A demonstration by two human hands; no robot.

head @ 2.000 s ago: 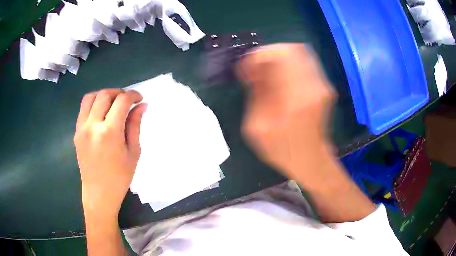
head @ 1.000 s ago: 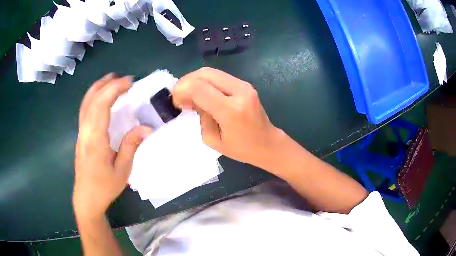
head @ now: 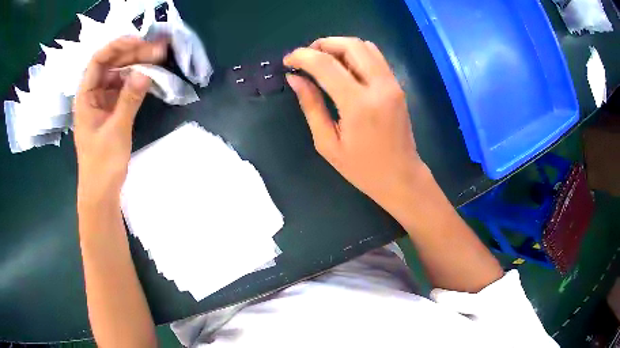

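Observation:
My left hand (head: 112, 92) holds a white wrapped adapter (head: 166, 85) at the near end of the row of wrapped adapters (head: 51, 88), upper left. My right hand (head: 360, 95) has its thumb and fingertips at the right end of the cluster of black power adapters (head: 255, 78), whose short shiny pins point up. The fingertips close around a dark piece there, largely hidden by the fingers. The stack of white sheets (head: 204, 211) lies flat in front of me, with stepped edges, touched by neither hand.
A long blue plastic bin (head: 523, 88) lies at the right. Beyond it are other white packets (head: 586, 15) and a loose white scrap (head: 596, 76). Below the table's curved edge at right are a blue-framed stool (head: 510, 217) with a dark red part and a brown box (head: 601, 160).
The dark adapter that was over the stack is now wrapped in white and in my left hand by the row. My right hand has moved from the stack to the cluster.

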